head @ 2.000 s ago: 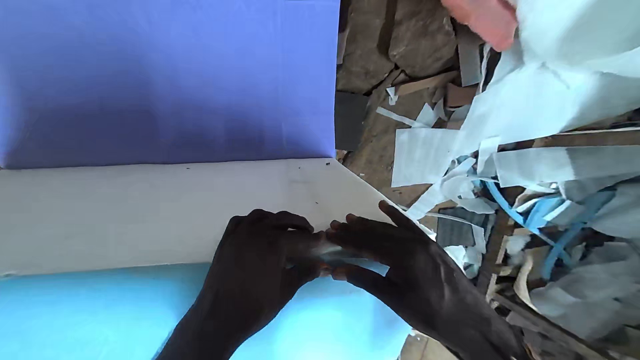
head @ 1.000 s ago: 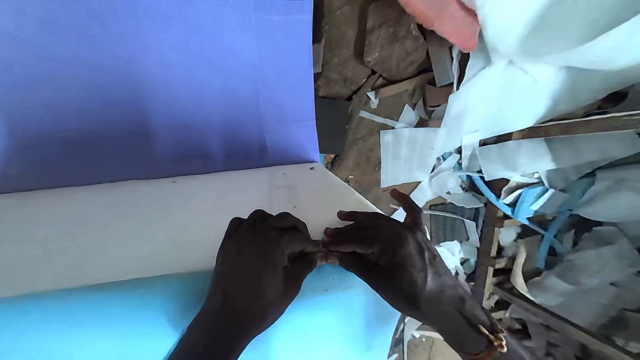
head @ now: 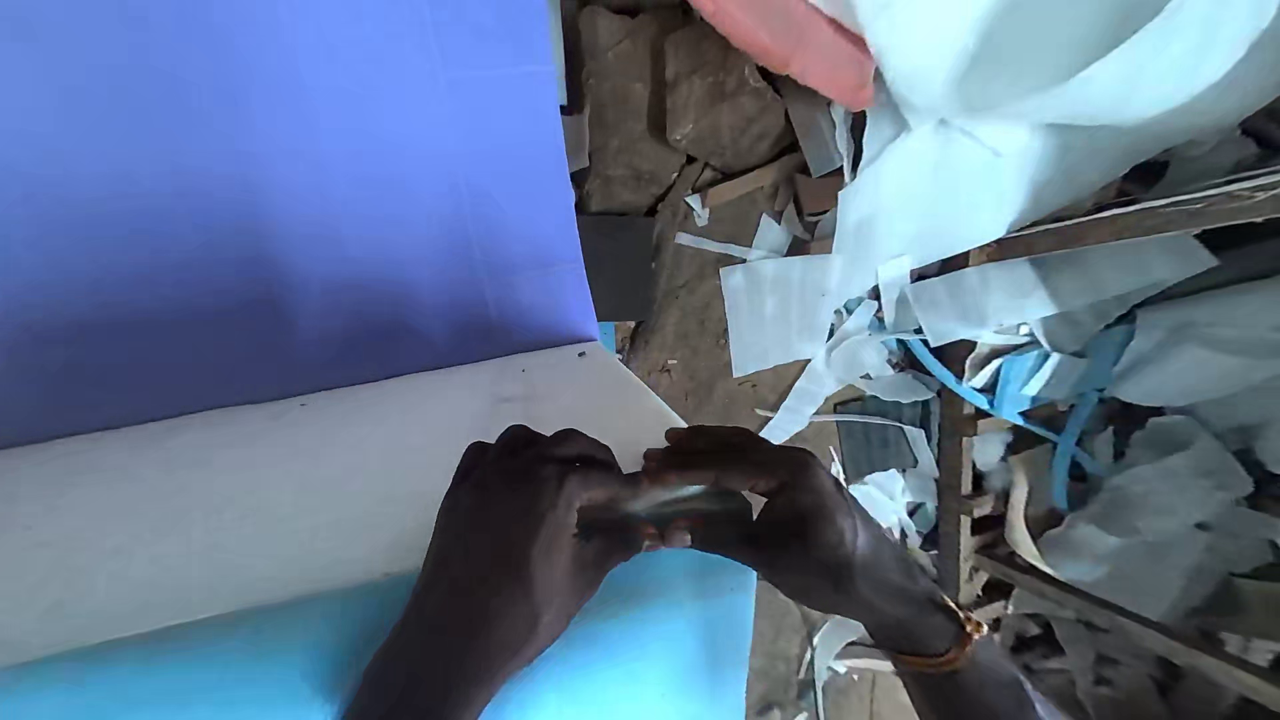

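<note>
My left hand (head: 535, 520) is curled above the seam between the white sheet (head: 250, 500) and the light blue sheet (head: 660, 640). Its fingertips meet those of my right hand (head: 770, 500), which wears an orange band at the wrist (head: 935, 650). Between them is a small, blurred, shiny object (head: 680, 500) that I cannot identify; the fingers partly hide it. Beyond the white sheet lies a large purple-blue sheet (head: 280, 200), its near edge along the white one.
To the right, white sheet scraps (head: 780, 310) and blue strips (head: 1000, 400) hang over and around a wooden frame (head: 955, 480). Stones or lumps (head: 720, 100) and offcuts cover the ground. A pink piece (head: 800, 45) is at the top. A large white sheet (head: 1000, 120) drapes at upper right.
My right hand's fingers have bent inward from a more spread pose, and a shiny object now shows between the hands. The view has shifted somewhat.
</note>
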